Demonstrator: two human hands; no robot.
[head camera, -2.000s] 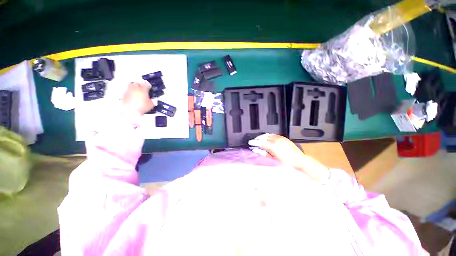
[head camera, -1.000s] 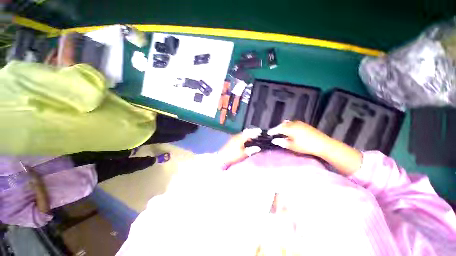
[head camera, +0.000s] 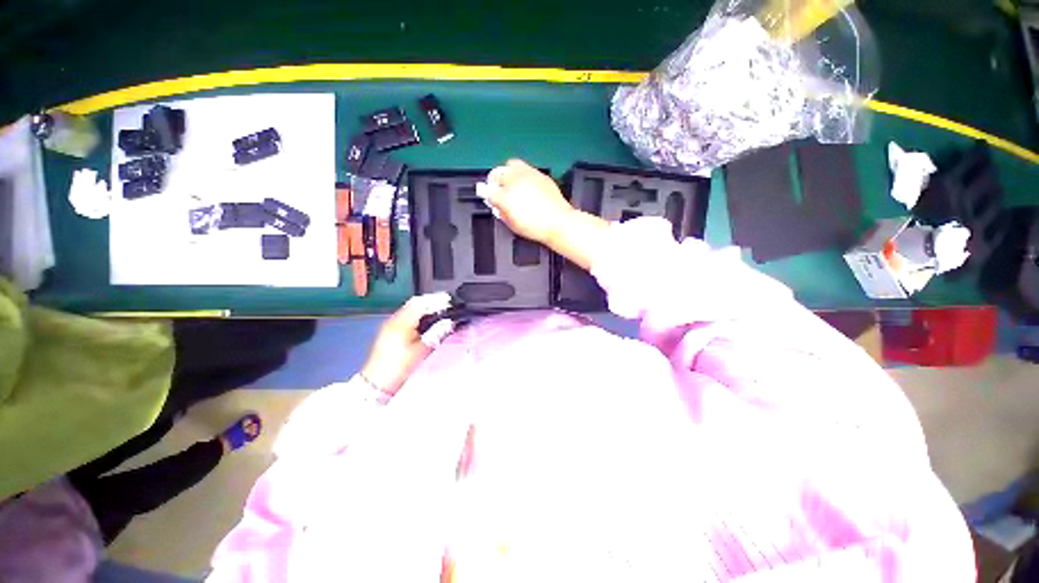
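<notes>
Two black foam insert trays stand side by side in front of me, the left tray (head camera: 465, 264) and the right tray (head camera: 681, 216), with cut-outs of several shapes. My right hand (head camera: 526, 203) is over the upper right part of the left tray, fingertips at its top cut-out; whether it holds a part is not visible. My left hand (head camera: 408, 339) is at the left tray's front left corner, with white-tipped fingers closed around small black modules (head camera: 447, 315), partly hidden. More black modules (head camera: 258, 146) lie on the white sheet (head camera: 228, 256).
Orange-brown strips (head camera: 357, 239) and small clear bags lie left of the trays. A large clear bag of silvery packets (head camera: 729, 103) is behind. Foam cover sheets (head camera: 786, 199), a small white carton (head camera: 883, 268) and a red bin (head camera: 940, 336) are at right. A person in yellow-green (head camera: 86, 382) is at left.
Both hands were together in front of the trays. My right hand has moved forward over the left tray; my left hand stays near the front edge with the black parts. The view has turned.
</notes>
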